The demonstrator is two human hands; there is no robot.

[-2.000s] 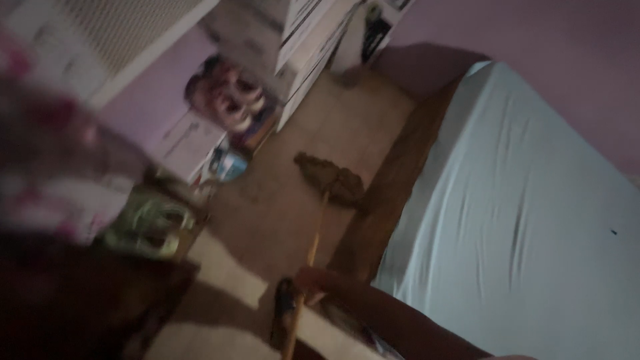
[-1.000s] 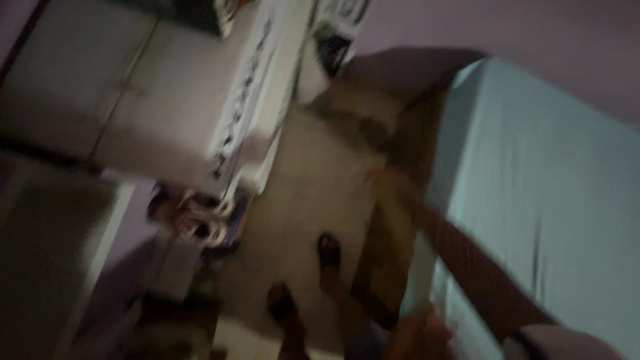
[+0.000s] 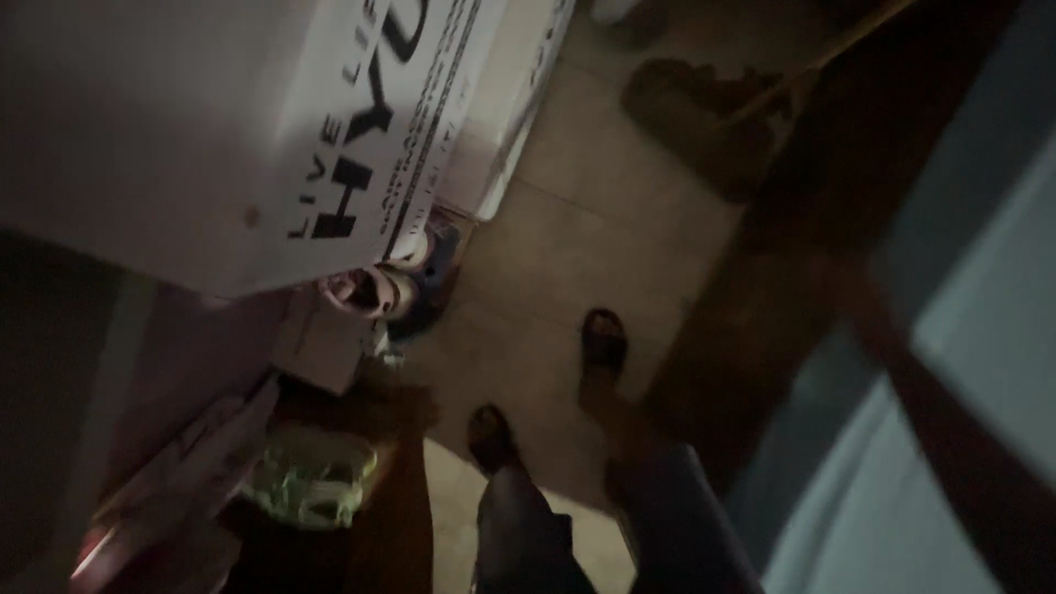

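Blurred and dark, my right hand (image 3: 858,289) is at the right, over the shadowed side of the bed; its forearm comes in from the lower right corner. Its fingers cannot be made out. Above it, a thin stick (image 3: 866,33) slants down from the top edge to a dark, bushy broom-like head (image 3: 742,107) on the floor. No contact between hand and stick shows. At the lower left a brown, arm-like shape rises beside a green translucent container (image 3: 313,483); whether it is my left arm or furniture cannot be told.
A large white printed carton (image 3: 247,124) fills the upper left. Below its corner are pinkish rounded items (image 3: 367,289) and a small box (image 3: 318,342). My sandalled feet (image 3: 604,338) stand on the tiled floor (image 3: 569,247). A bed with a pale blue sheet (image 3: 858,495) lies at right.
Two seconds ago my right hand was on the stick; now it appears apart from it, farther right. The stick's upper end now points to the upper right. The view has shifted a lot.
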